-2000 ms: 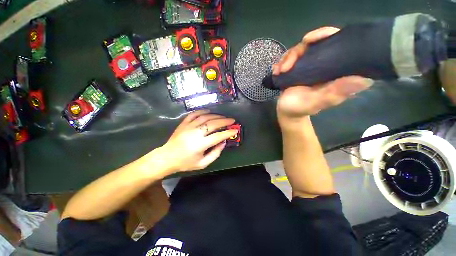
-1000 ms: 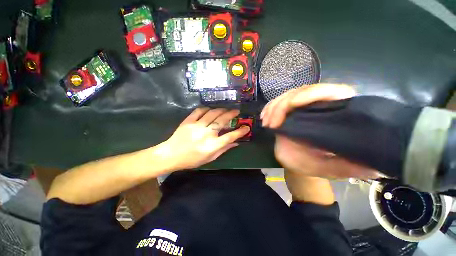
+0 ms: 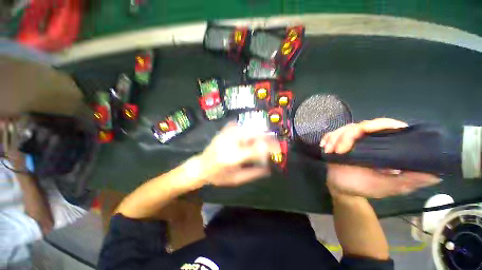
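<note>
My right hand (image 3: 364, 163) is closed around the thick black electric screwdriver (image 3: 404, 150), its tip pointing left beside the red end of an electronic unit. My left hand (image 3: 240, 155) is blurred and lies over this electronic unit (image 3: 280, 154); its red end with a yellow disc shows past the fingers, the rest is hidden. Whether the fingers grip or only rest on it cannot be told. The round screw tray (image 3: 322, 119) with grey speckled contents sits just above the screwdriver's front end.
Several open units with green boards lie above my left hand, one of them a unit with a grey disc (image 3: 211, 99). More lie at the left and the back. A pale bench edge (image 3: 370, 25) borders a green conveyor. A person (image 3: 26, 200) sits at left; a fan (image 3: 465, 240) stands lower right.
The view has shifted, now showing the conveyor and the person at left. The red end of the unit under my left hand shows more. The screwdriver is still in my right hand.
</note>
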